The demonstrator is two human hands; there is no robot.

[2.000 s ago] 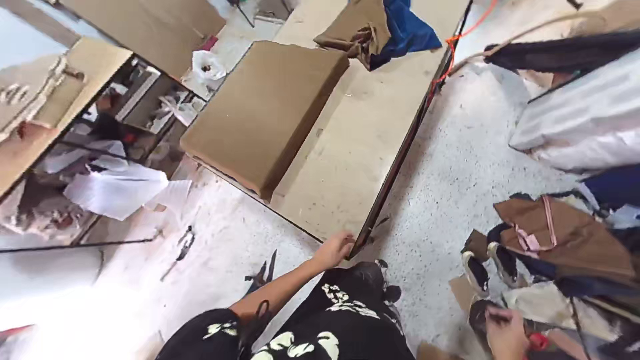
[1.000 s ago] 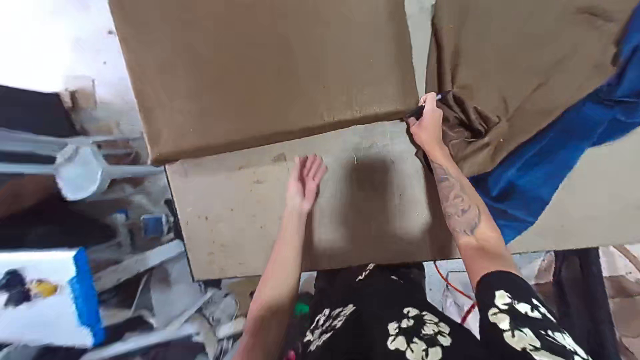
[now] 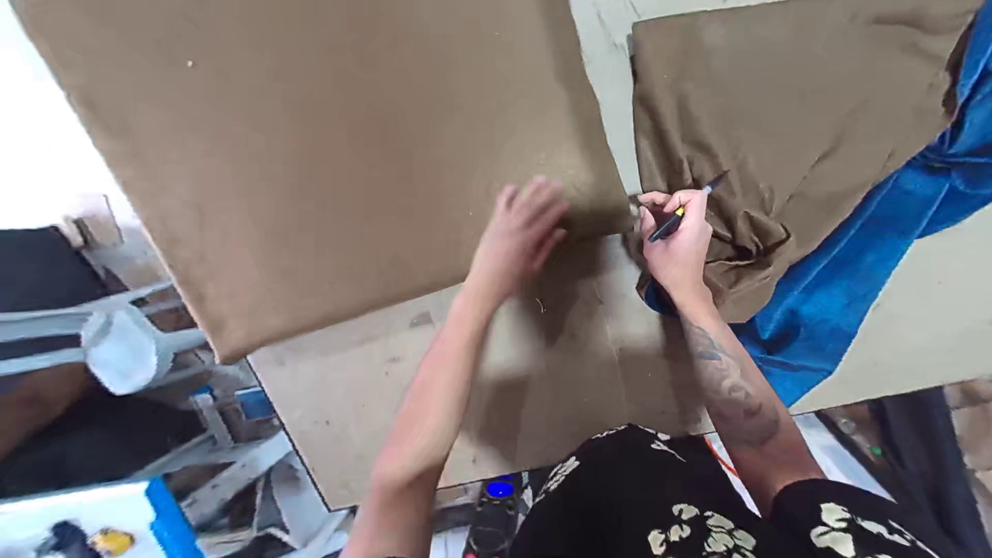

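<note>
A large brown fabric-covered panel or cushion (image 3: 333, 155) lies on the pale board tabletop (image 3: 372, 395). Over its near right part is my left hand (image 3: 523, 232), slightly blurred, fingers apart with nothing in them; whether it touches the fabric I cannot tell. My right hand (image 3: 678, 236) grips a dark pen-like tool with a yellow band (image 3: 673, 222), its thin tip pointing up and right. That hand is in the gap between the covered piece and a loose brown cloth (image 3: 775, 101), at the cloth's bunched folds. Blue fabric (image 3: 860, 294) lies along the brown cloth's right side.
At the left, beyond the tabletop's edge, are a white round-ended frame part (image 3: 124, 349) and assorted scraps. A white surface with a blue edge (image 3: 167, 515) holds a yellow item at the lower left. An orange cord (image 3: 721, 456) hangs by the near edge.
My left hand has moved from the bare board up over the brown covered piece. My right hand stays near the bunched cloth. The view swung strongly between the earliest frame and the later ones.
</note>
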